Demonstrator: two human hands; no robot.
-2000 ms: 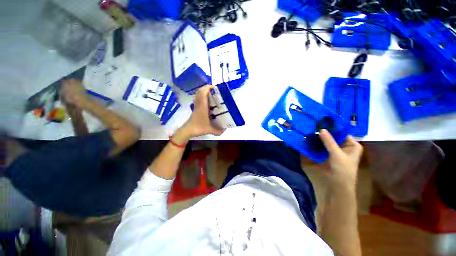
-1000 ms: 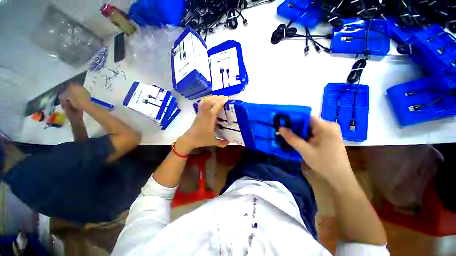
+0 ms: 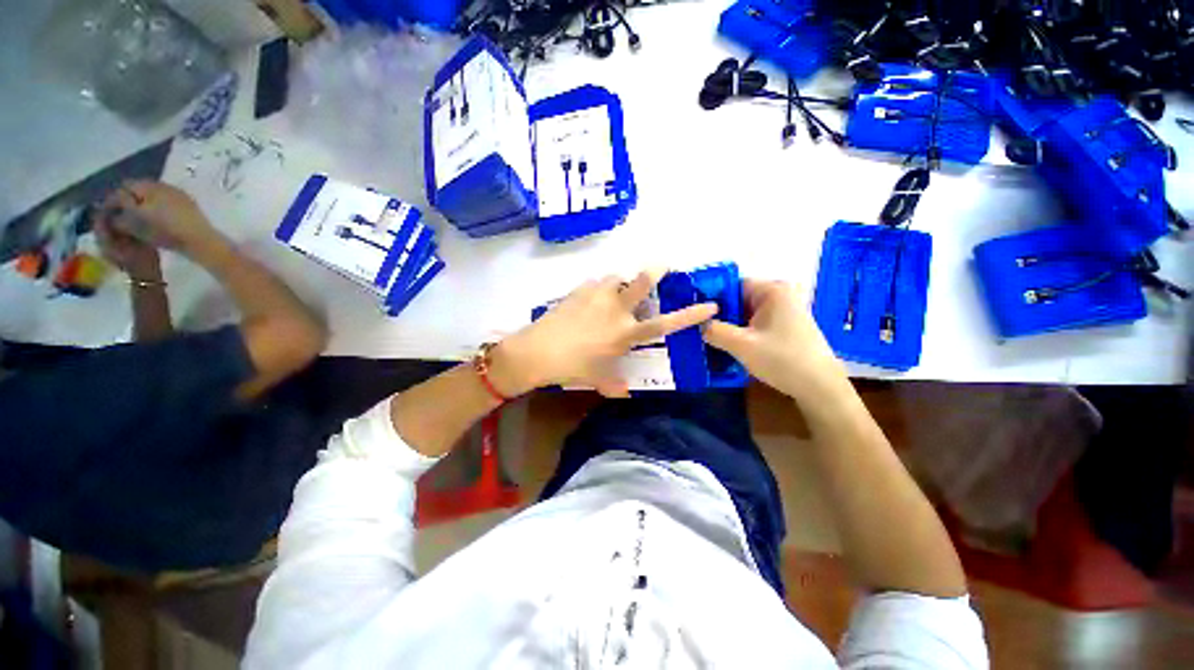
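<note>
My left hand (image 3: 583, 338) is closed around a retail box (image 3: 651, 370) at the table's front edge, its fingers spread over the box face and a finger reaching to the open end. My right hand (image 3: 775, 343) holds the end of a blue insert tray (image 3: 724, 291) that is mostly inside the box; only a short part sticks out on the right. A blue end flap (image 3: 684, 330) stands at the opening, by my left fingertips. The cable on the tray is mostly hidden by my fingers.
Stacked boxes (image 3: 479, 138) stand beyond my hands, beside a flatter pile (image 3: 580, 164). Fanned boxes (image 3: 354, 236) lie left. A filled tray (image 3: 873, 295) lies right, with more trays (image 3: 1058, 279) and a black cable heap (image 3: 1008, 39) beyond. Another person's hands (image 3: 147, 223) are far left.
The blue tray has moved left from outside the box until mostly inside it. My right hand has come close to my left hand. The camera view has shifted slightly.
</note>
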